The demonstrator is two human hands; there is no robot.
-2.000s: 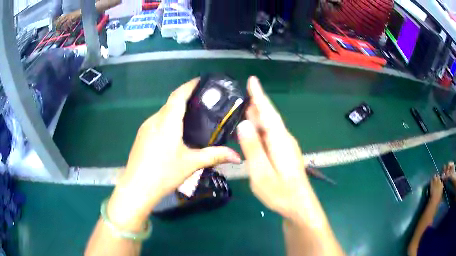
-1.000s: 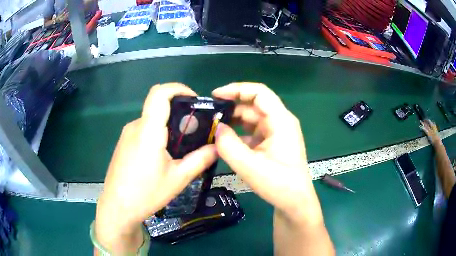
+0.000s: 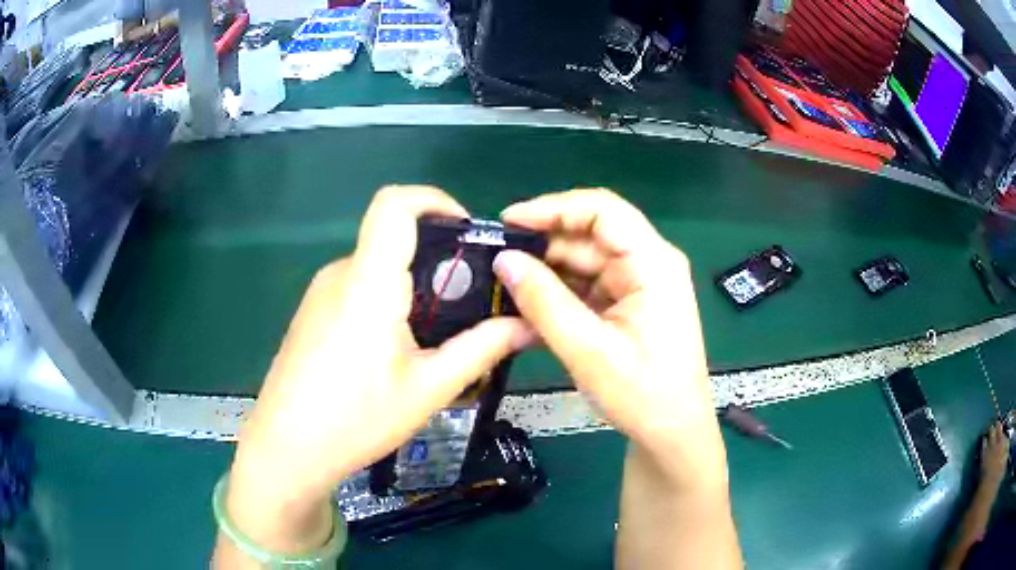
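A black phone housing (image 3: 430, 323) is held upright between both hands, its open back towards me. A round silver disc (image 3: 452, 279), a thin red wire and an orange flex strip (image 3: 498, 298) show near its top end. A pale strip (image 3: 482, 235) lies across the top edge. A silver board area (image 3: 437, 451) shows at its lower end. My left hand (image 3: 348, 351) grips the left side, thumb across the front. My right hand (image 3: 621, 323) holds the right top corner, with a fingertip over the flex strip's upper end. Stacked black housings (image 3: 518, 473) lie below, partly hidden.
A pale metal rail (image 3: 797, 379) divides the bench from the green belt (image 3: 279, 245). Two phones (image 3: 758, 276) (image 3: 882, 275) lie on the belt. A screwdriver-like tool (image 3: 754, 424) and a flat dark phone (image 3: 916, 425) lie right. Another person's arm (image 3: 980, 501) shows at lower right.
The housing was tilted and blurred two seconds ago and is now held upright. Since one second ago, my right fingertip has moved up over the flex's upper end. The phones on the belt have shifted left.
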